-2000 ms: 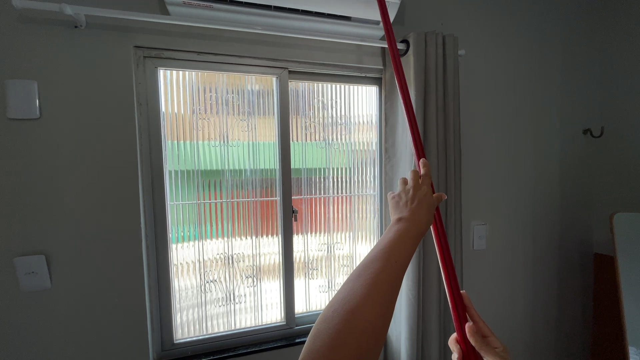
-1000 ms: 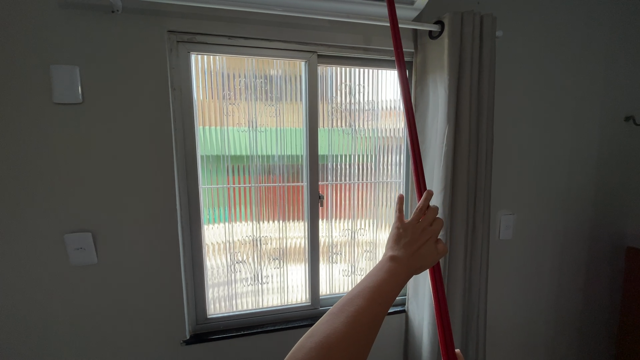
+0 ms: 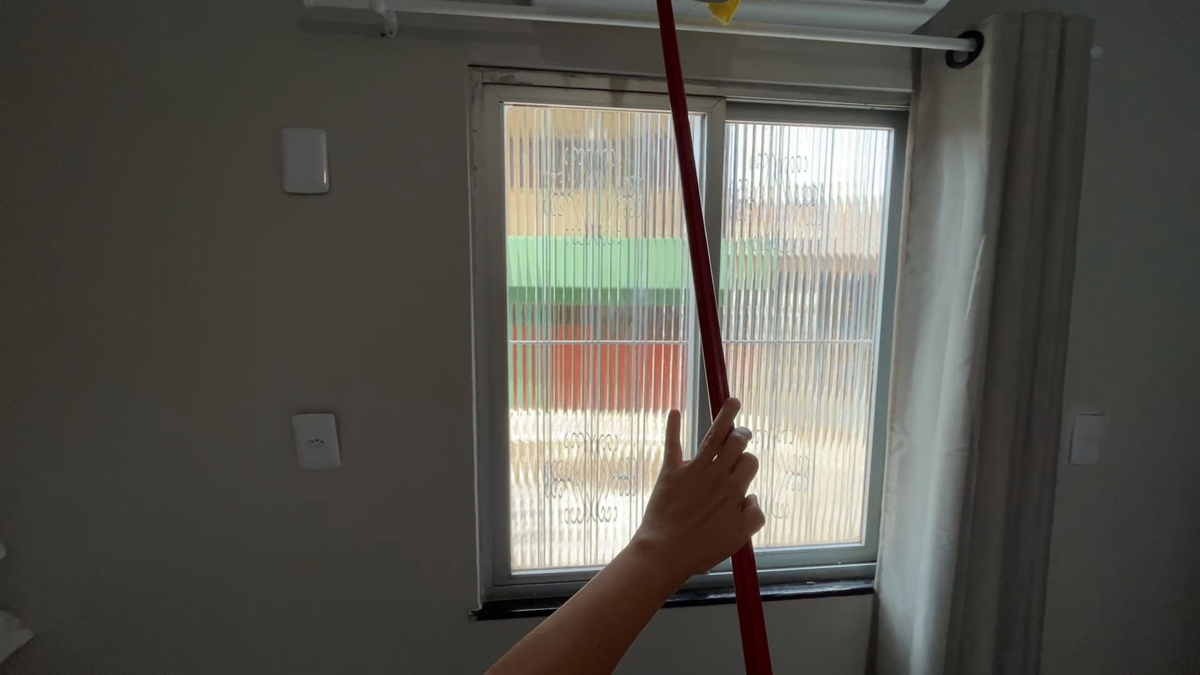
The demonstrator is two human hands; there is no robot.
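A long red pole [image 3: 698,244] stands nearly upright, leaning a little left at its top, in front of the window. My left hand [image 3: 708,497] is on the lower part of the pole, fingers curled around its far side and the thumb raised away from it. The pole's upper end runs out of view at the top, beside a small piece of yellow material [image 3: 724,10] near the white air conditioner [image 3: 825,13]. My right hand is out of view, and the pole's lower end is hidden below the bottom edge.
A sliding window [image 3: 600,375] with ribbed glass fills the middle. Over it runs a white curtain rod [image 3: 562,19], with a grey curtain [image 3: 984,356] bunched at the right. Two white wall plates, an upper one [image 3: 306,161] and a socket [image 3: 317,442], are at the left; another plate [image 3: 1087,439] is at the right.
The pole and my left hand have moved left, from in front of the curtain to in front of the window. My right hand, seen low on the pole earlier, has left the view.
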